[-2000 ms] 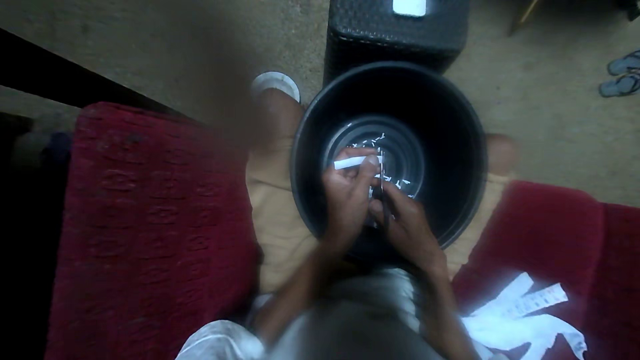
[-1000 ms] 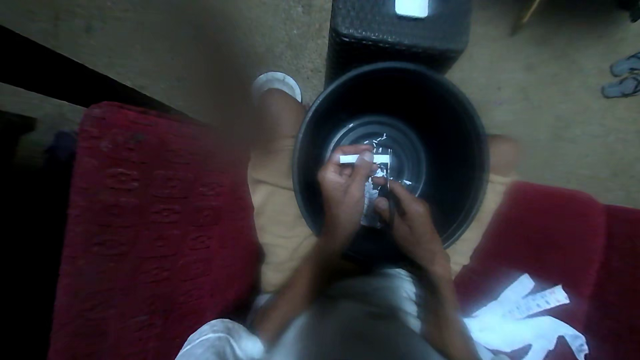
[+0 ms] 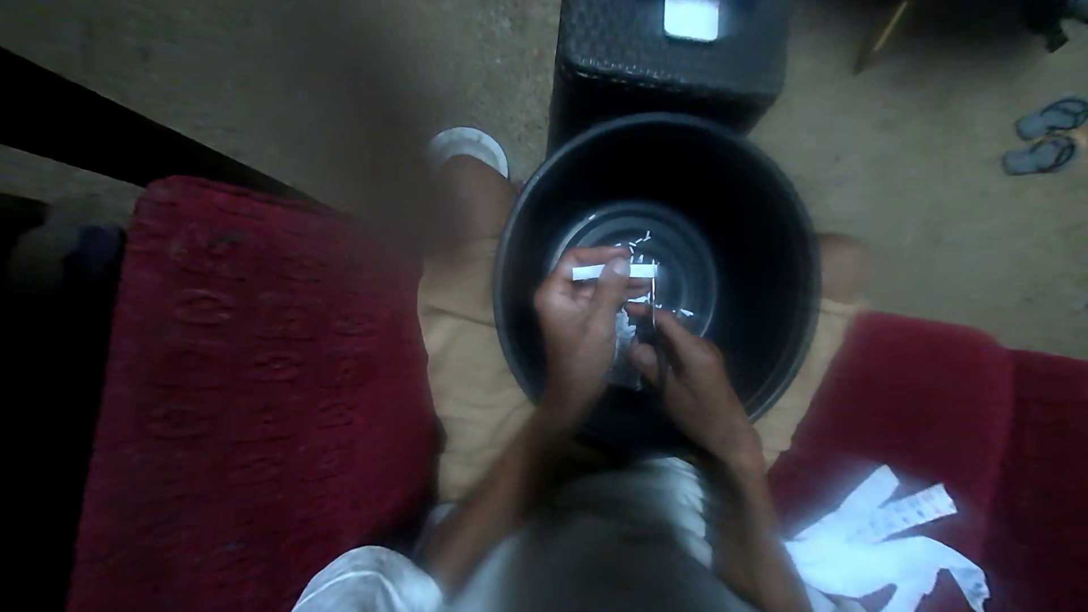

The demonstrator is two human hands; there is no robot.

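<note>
Over a round black plastic tub (image 3: pixel 786 340) held between the knees, my left hand (image 3: pixel 582 319) pinches a narrow white paper strip (image 3: pixel 591 273) between thumb and fingers. My right hand (image 3: pixel 688 370) holds a pair of scissors (image 3: pixel 654 297), their slim metal blades pointing up at the strip's right end. The handles are mostly hidden by my fingers. Small white paper snippets (image 3: pixel 687 313) lie scattered on the bottom of the tub, below both hands.
A dark woven-pattern stool (image 3: pixel 671 64) beyond the tub bears a white rectangular object (image 3: pixel 691 19). Red patterned cushions (image 3: pixel 255 399) flank the legs; white paper strips (image 3: pixel 875 544) lie on the right one. Flip-flops (image 3: pixel 1041 157) are on the floor at far right.
The scissors blades, lower and near the right fingers one second ago, are now at the strip's right end. The left hand keeps its hold on the strip, close to the same place.
</note>
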